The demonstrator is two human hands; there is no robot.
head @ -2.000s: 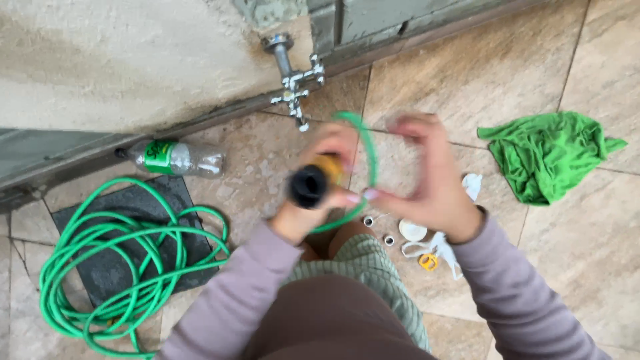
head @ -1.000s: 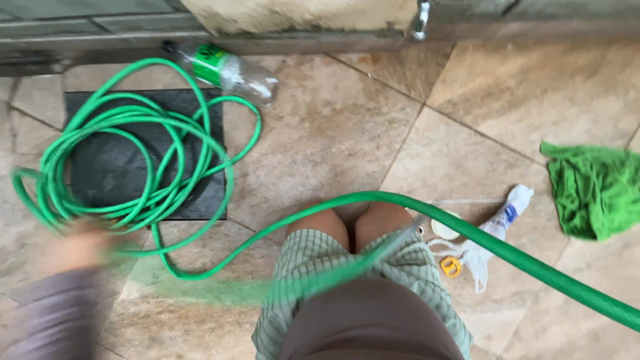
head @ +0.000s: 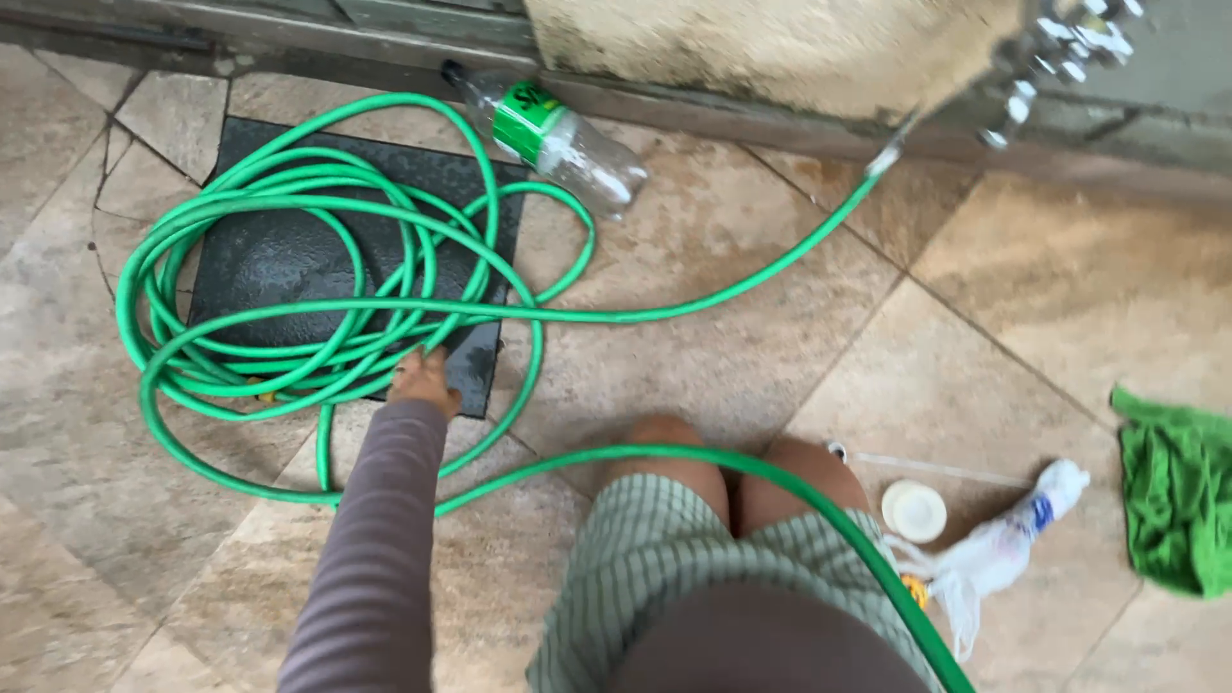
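A green garden hose [head: 616, 314] lies in loose coils over a dark square mat or plate on the floor. My left hand [head: 423, 383] reaches down to the lower edge of the coils; whether its fingers grip a strand cannot be told. One hose end, with a pale tip [head: 885, 157], stretches up to the right, near a metal tap [head: 1068, 48]. Another length crosses over my lap and leaves at the bottom edge. My right hand is out of view.
A clear plastic bottle [head: 584, 159] with a green label lies beside the dark square [head: 279, 260]. To the right are a roll of white tape [head: 913, 511], a white plastic bag [head: 991, 558], a small yellow part [head: 914, 589] and a green cloth [head: 1176, 496]. A wall runs along the top.
My left hand, blurred at the left of the coils one second ago, is now at their lower right. A hose end now extends toward the tap. My right hand, seen two seconds ago, is gone from view.
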